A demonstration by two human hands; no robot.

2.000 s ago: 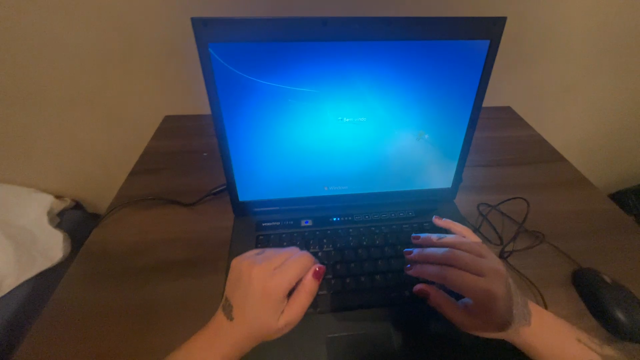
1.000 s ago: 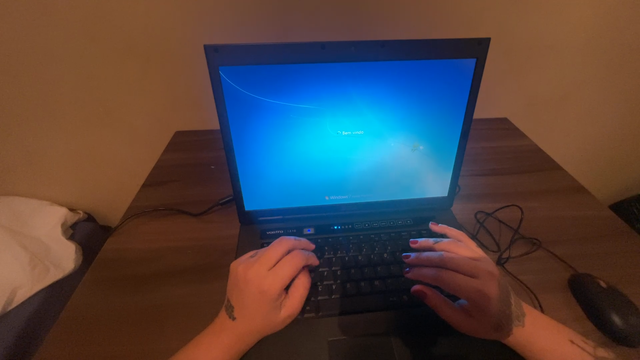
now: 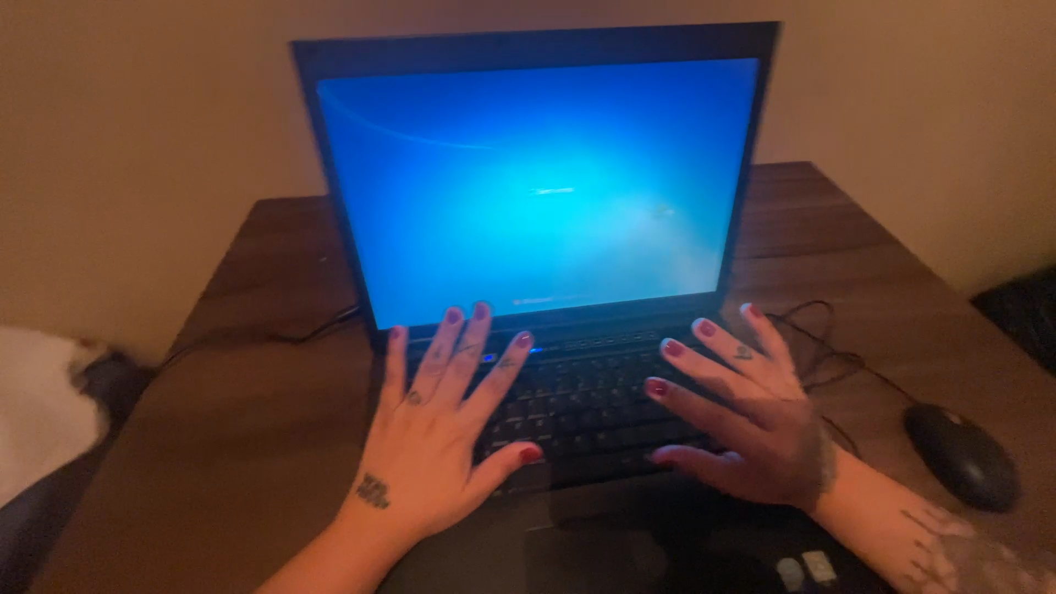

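A black laptop (image 3: 643, 511) stands unfolded on the dark wooden table, its lit screen (image 3: 536, 198) showing a blue background with a small line of blurred text. My left hand (image 3: 437, 412) is over the left part of the keyboard (image 3: 577, 404), palm down, fingers spread and pointing toward the screen's lower edge. Over the right part of the keyboard is my right hand (image 3: 742, 412), its fingers apart too. Neither hand holds anything. Whether the fingertips touch the keys cannot be told. Both hands cover some of the keys.
A black corded mouse (image 3: 961, 456) lies on the table (image 3: 247, 462) to the right, its cable (image 3: 858, 359) looped behind it. Another cable (image 3: 322, 328) runs left from the laptop. White cloth (image 3: 45, 404) is at the far left, and a dark object (image 3: 1023, 309) at the right edge.
My left hand was curled over the keys in the earlier frames; its fingers are now straightened and spread. My right hand's fingers have also spread wider. The screen still shows the blue background.
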